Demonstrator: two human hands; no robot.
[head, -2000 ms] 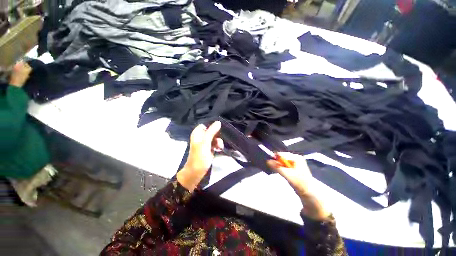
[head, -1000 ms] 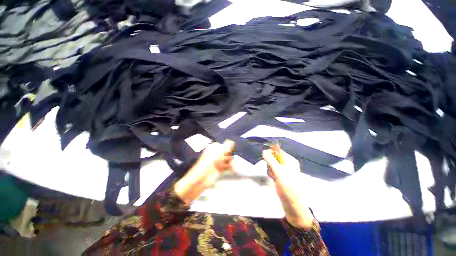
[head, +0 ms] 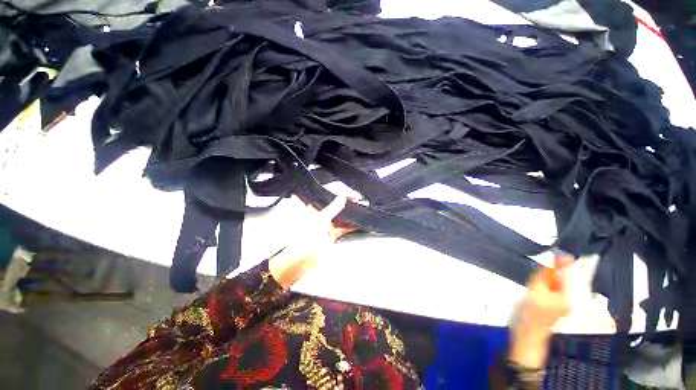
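Observation:
A large tangle of long dark navy strips (head: pixel 458 99) lies heaped on the white table (head: pixel 114 202). My left hand (head: pixel 313 236) is at the near side of the heap, its fingers closed on one dark strip (head: pixel 427 240). That strip runs to the right towards my right hand. My right hand (head: pixel 543 305) is blurred near the table's front edge at the right, beside the strip's far part. An orange-red tool (head: pixel 563 265) shows at its fingers, mostly hidden and blurred. I cannot tell if the right fingers also touch the strip.
Strip ends hang over the near side of the heap at left and right. A blue crate (head: pixel 465 356) stands below the table edge by my right hand. Grey-green cloth (head: pixel 80 68) lies at the upper left. The grey floor (head: pixel 91 335) shows at the lower left.
The view has turned down and right. My hands were close together; my right hand has moved away to the right. My left hand still holds a strip, and a length now stretches between them.

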